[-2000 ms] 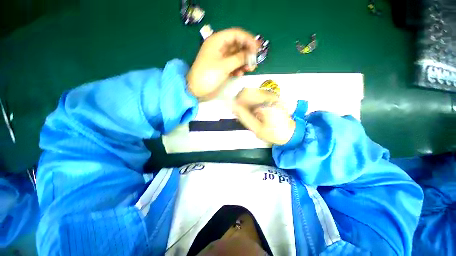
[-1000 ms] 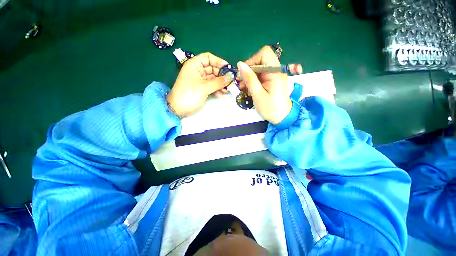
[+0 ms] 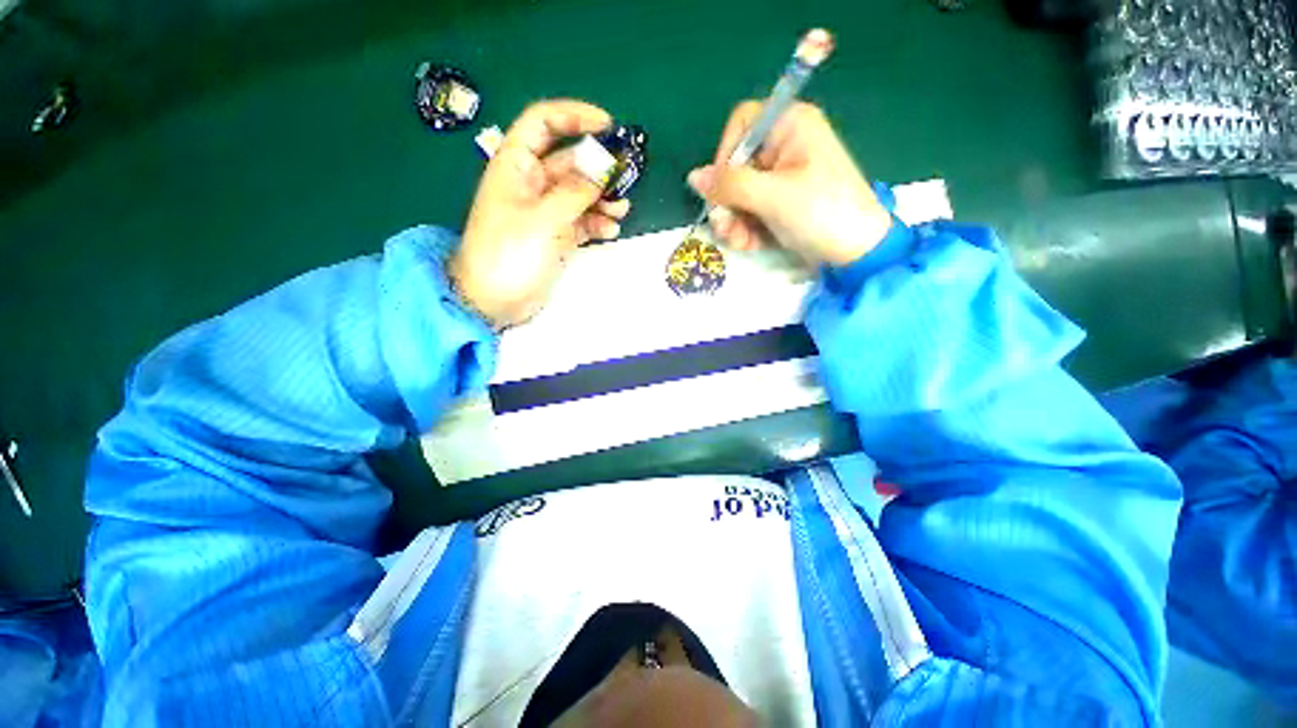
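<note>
My left hand [image 3: 529, 206] holds a black round module [image 3: 623, 159] with a white tab [image 3: 593, 158] in its fingertips, above the back edge of the white board [image 3: 569, 324]. My right hand [image 3: 797, 185] grips a slim pen-type tool [image 3: 782, 97] with a reddish end pointing up and away. The tool's thin tip points down to the gold disc [image 3: 696, 268] on the white board; whether it touches cannot be told. A black strip [image 3: 647, 370] lies along the board.
Another black round module [image 3: 448, 97] lies on the green mat [image 3: 285, 157] beyond my left hand. A small part [image 3: 54, 108] lies at the far left. A clear blister tray [image 3: 1202, 93] is at the upper right. A thin silver tool [image 3: 14, 478] lies at the left edge.
My hands have moved apart. My left hand has lifted the module away to the left. The tool in my right hand has tilted steeper, its tip now at the gold disc.
</note>
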